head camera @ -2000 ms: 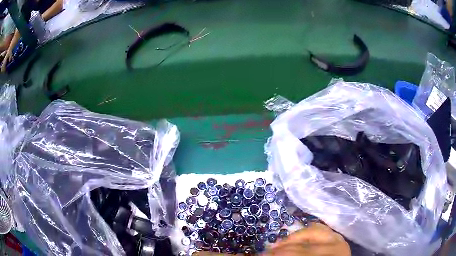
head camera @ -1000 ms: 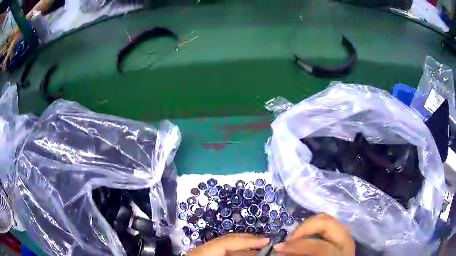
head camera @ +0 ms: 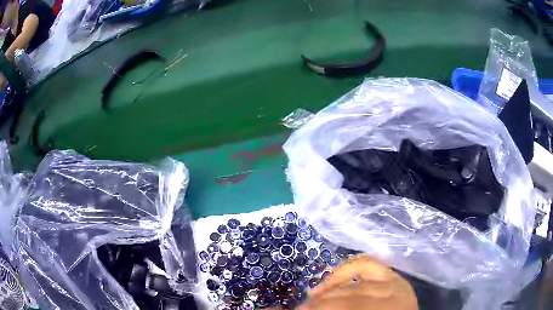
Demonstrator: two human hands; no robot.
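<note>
A loose pile of small round dark caps with silver rims [head camera: 264, 257] lies on a white pad [head camera: 200, 225] at the bottom centre. My right hand [head camera: 362, 287] is at the bottom edge, over the pile's lower right side. Its fingers are cut off or hidden, so I cannot tell what it holds. My left hand is not in view. The left clear bag [head camera: 91, 200] holds black plastic housings [head camera: 145, 281]. The right clear bag [head camera: 303, 166] is wide open and holds similar black housings [head camera: 418, 175].
A green belt [head camera: 242, 97] crosses behind and carries headbands [head camera: 348, 68], one with thin wires [head camera: 130, 69]. A blue tray [head camera: 467, 82] and a small labelled clear bag [head camera: 506, 72] are at the right. A person's arm [head camera: 25, 37] shows at the far left. A fan grille [head camera: 9, 287] is bottom left.
The view has turned and tilted. My left hand, seen at the pile one second ago, is out of view. The headbands have shifted left in the picture.
</note>
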